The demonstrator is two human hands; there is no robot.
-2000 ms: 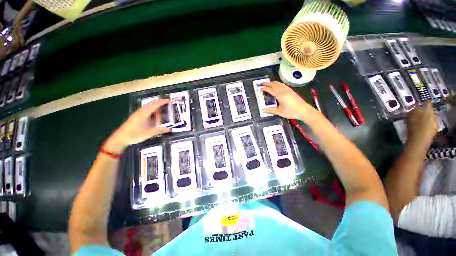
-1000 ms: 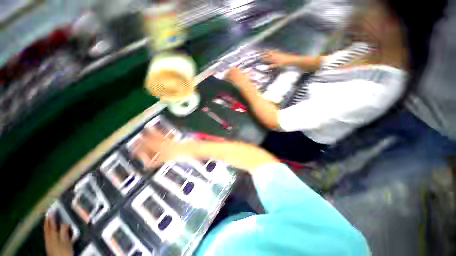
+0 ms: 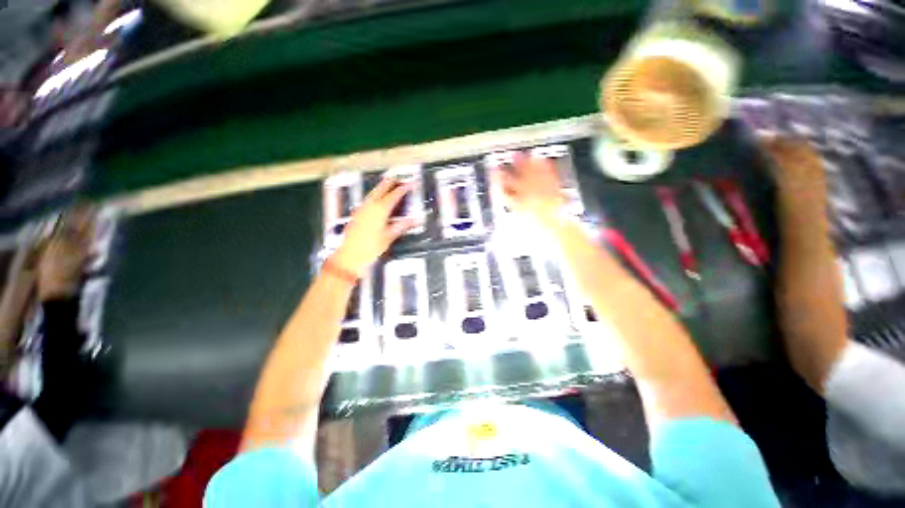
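Note:
A clear tray (image 3: 427, 245) holds two rows of phones lying face down, white with dark central patches and black ovals. My left hand (image 3: 369, 230) is over the back row, with its fingers and thumb at the second phone from the left (image 3: 409, 205). My right hand (image 3: 534, 189) is blurred over the right part of the back row and covers part of the phones there. Whether either hand grips a phone cannot be told. A front-row phone (image 3: 470, 293) lies below, and glare washes out the tray's near edge.
A desk fan (image 3: 660, 99) stands behind right of the tray. Several red pens (image 3: 739, 223) lie right of it, and another red pen (image 3: 640, 268) lies by my right forearm. Other people's arms reach in at the right (image 3: 806, 268) and left (image 3: 62, 268). A pale rail (image 3: 238, 184) runs behind.
The view swung right and has come back over the tray. My left hand has stayed over the left part of the back row; my right hand is still over its right part.

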